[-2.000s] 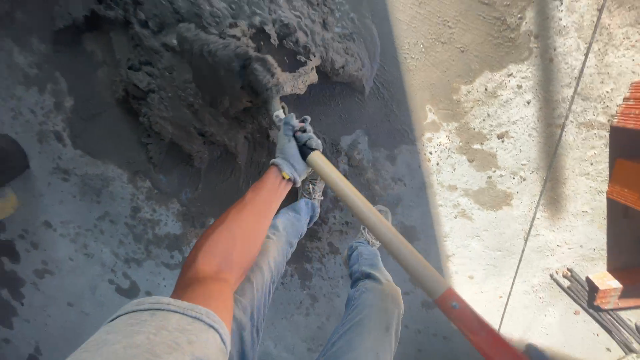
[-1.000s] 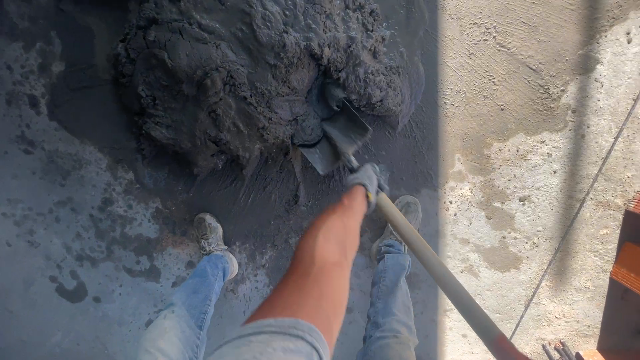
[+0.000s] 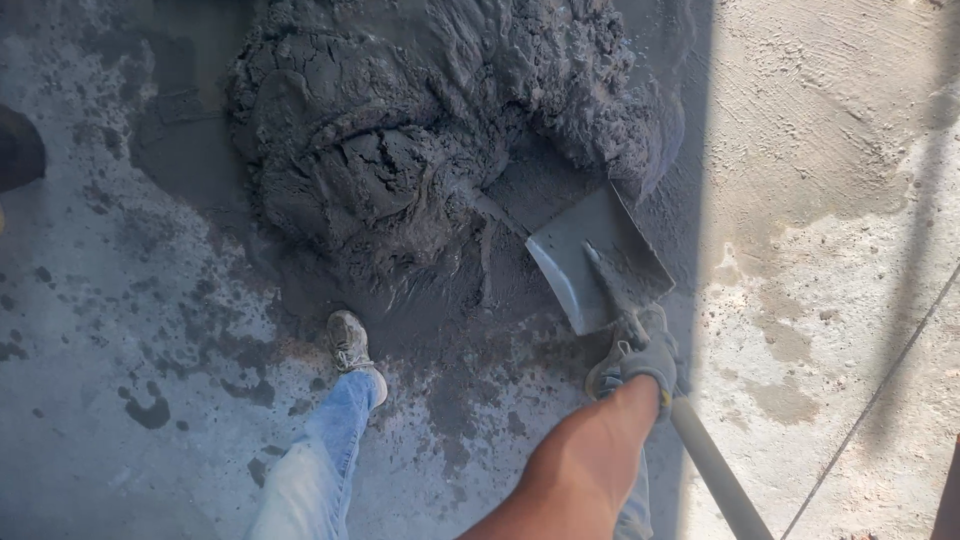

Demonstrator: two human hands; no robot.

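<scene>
My left hand point(image 3: 651, 366), in a grey work glove, grips the shaft of a square-mouthed shovel point(image 3: 600, 262) just behind its blade. The metal blade lies at the lower right edge of a heap of wet grey mortar or concrete point(image 3: 390, 150), with a smear of the mix on its face and no large load. From my glove the wooden handle point(image 3: 712, 465) runs down to the right and out of the frame. My right hand is out of view.
My left shoe point(image 3: 349, 341) stands below the heap; my right shoe point(image 3: 604, 371) is partly hidden behind glove and blade. A thin line point(image 3: 874, 409) crosses the sunlit concrete at right. A dark rounded object point(image 3: 19, 150) sits at the left edge.
The shovel blade, buried in the heap at first and then at its edge, is now drawn back towards my right shoe. My left hand has moved back with it, still on the shaft.
</scene>
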